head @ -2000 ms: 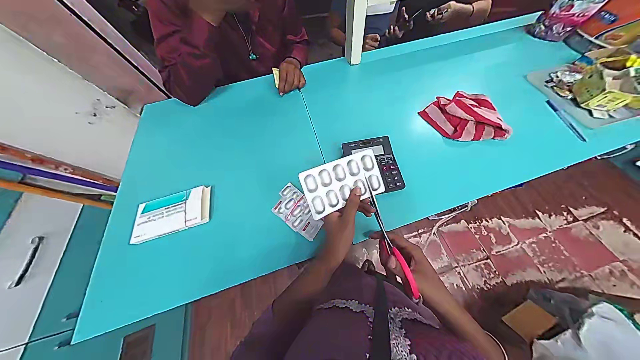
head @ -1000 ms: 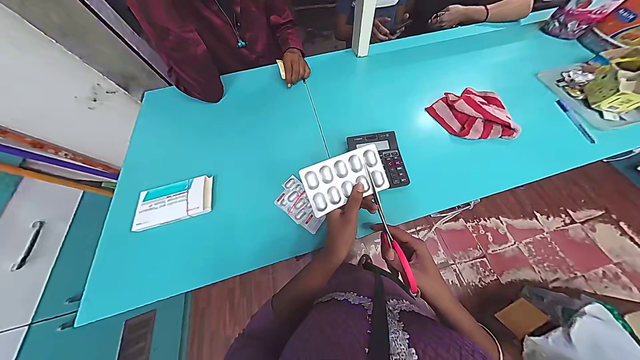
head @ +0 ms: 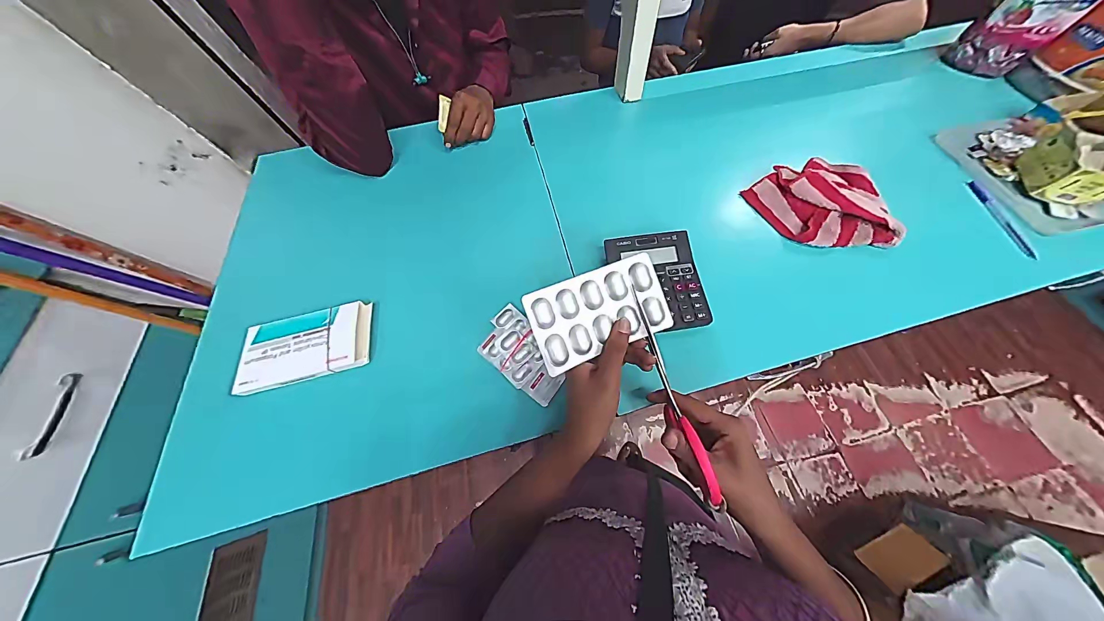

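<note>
A silver blister pack of oval tablets [head: 580, 302] is pinched by its lower edge in my left hand [head: 599, 379]. My right hand [head: 720, 440] grips scissors with red handles [head: 697, 453]; their blades lie across the pack near its right end, between the last columns of tablets. Under and left of the pack, smaller blister strips [head: 520, 354] rest on the turquoise counter [head: 414, 259]. A black desk calculator [head: 687, 285] lies partly hidden behind the pack. Further left is a white and teal medicine box [head: 297, 349].
A red and pink striped cloth [head: 824, 205] and a blue pen [head: 1000, 220] lie to the right, near a tray [head: 957, 142] of small packets. A white post [head: 636, 52] rises at the far edge. Across the counter, a person's hand [head: 470, 116] holds something small and yellowish.
The scissor blades have moved onto the blister pack from its lower right edge. The pack stays held in my left hand.
</note>
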